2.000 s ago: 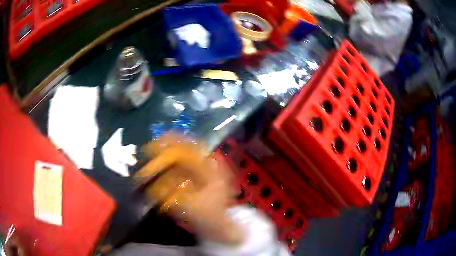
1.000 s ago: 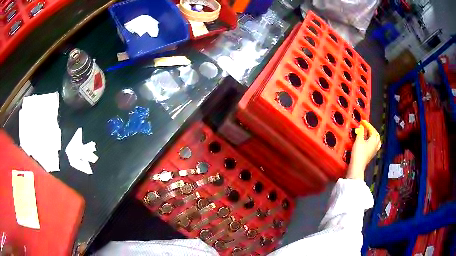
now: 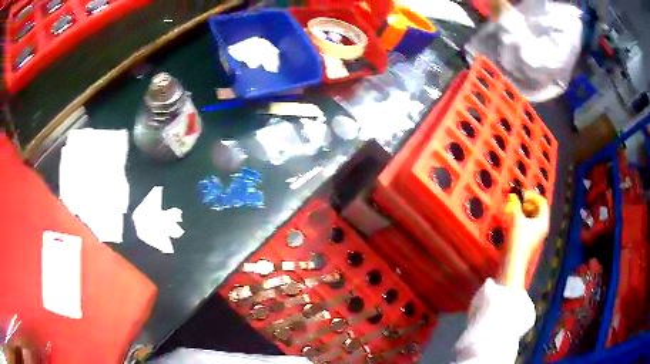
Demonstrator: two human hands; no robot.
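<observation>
My right hand point(image 3: 526, 226), with yellow-orange finger cots, is at the right edge of the upper red watch tray point(image 3: 456, 202). Its fingertips are bent together over a hole; a small dark round shape shows at them, but I cannot tell whether it is gripped. Dark discs sit in this tray's holes. The lower red tray point(image 3: 324, 224) holds several watches with metallic bands, and some of its holes look dark. My left hand is not in view; only a white sleeve point(image 3: 235, 357) shows at the bottom edge.
Left on the dark green bench are a glass bottle point(image 3: 167, 121), paper tissue point(image 3: 94, 185), crumpled white paper point(image 3: 158, 219) and a blue heap point(image 3: 232, 189). Behind are a blue bin point(image 3: 296, 60) and tape roll point(image 3: 336, 39). A red board with a white card point(image 3: 62, 274) lies left; racks stand right.
My right hand went from the bench beside the blue heap to the upper tray's right edge, and it stays there. The view has shifted, and the lower tray's watches now show.
</observation>
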